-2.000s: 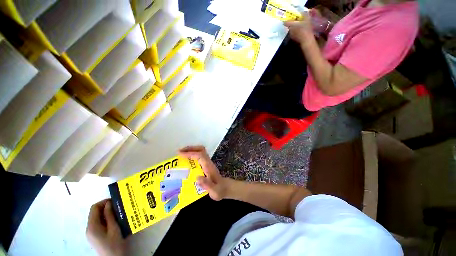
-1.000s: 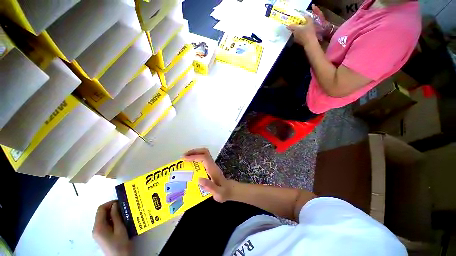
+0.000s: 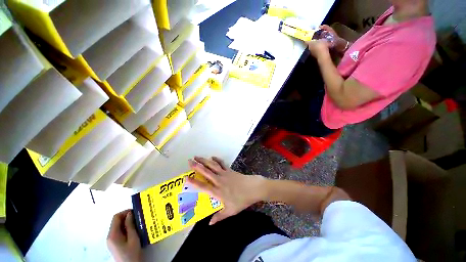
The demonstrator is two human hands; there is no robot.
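Observation:
A yellow retail box (image 3: 176,210) with a black end and pictures of power banks lies tilted over the bench's near edge, its printed face up. My left hand (image 3: 124,238) holds the black end at the lower left, with its fingertips hidden behind the box. My right hand (image 3: 225,187) lies across the box's other end, fingers spread over its upper edge and part of the printing, thumb at the lower corner. The underside of the box is hidden.
Open empty boxes (image 3: 122,71) are stacked on the white bench (image 3: 217,128) at the left. A flat yellow box (image 3: 253,70) and white sheets (image 3: 248,33) lie further back. A coworker in pink (image 3: 378,71) holds a yellow box. A red stool (image 3: 304,148) and large carton (image 3: 398,189) stand right.
My right hand has gone from gripping the box's right end to lying spread over it. The view has shifted, so box, stack and coworker appear further right and lower.

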